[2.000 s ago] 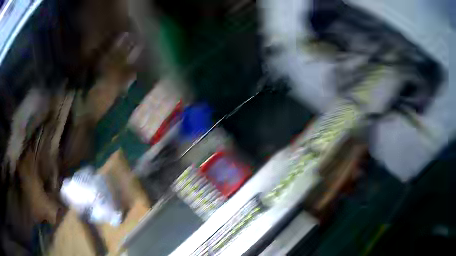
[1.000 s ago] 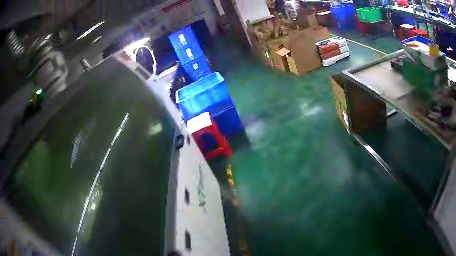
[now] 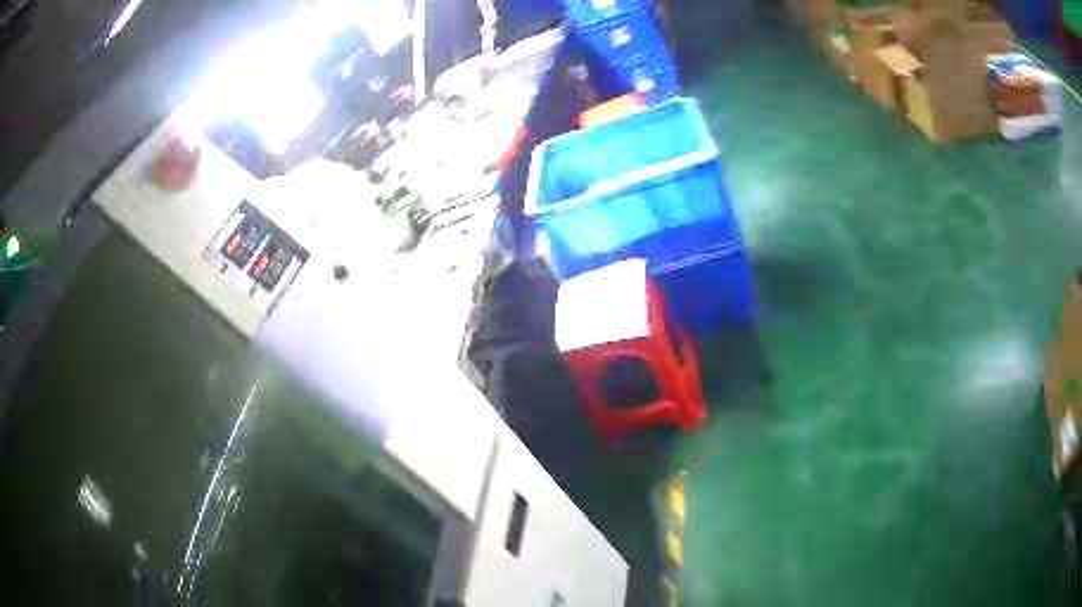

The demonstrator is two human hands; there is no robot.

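Note:
Neither of my hands is in view. Nearest in front of me is a white machine housing point(image 3: 380, 356) with a dark glass panel point(image 3: 273, 474) at the lower left. A small display panel with red digits point(image 3: 255, 251) sits on the housing. Beyond it a brightly lit bench point(image 3: 451, 154) holds cluttered items, too blurred to tell. A blue bin point(image 3: 641, 202) stands to the right of the bench. A red stool point(image 3: 635, 379) with a white top stands in front of the bin.
Blue crates point(image 3: 623, 48) are stacked behind the bin. Cardboard boxes point(image 3: 943, 83) stand on the green floor point(image 3: 854, 391) at the upper right, and another carton point(image 3: 1065, 368) is at the right edge. A yellow-black floor strip point(image 3: 676, 534) runs below the stool.
The view has moved nearer to the lit bench. The bin and stool now show larger and further right. The metal-framed table at the right has left the picture.

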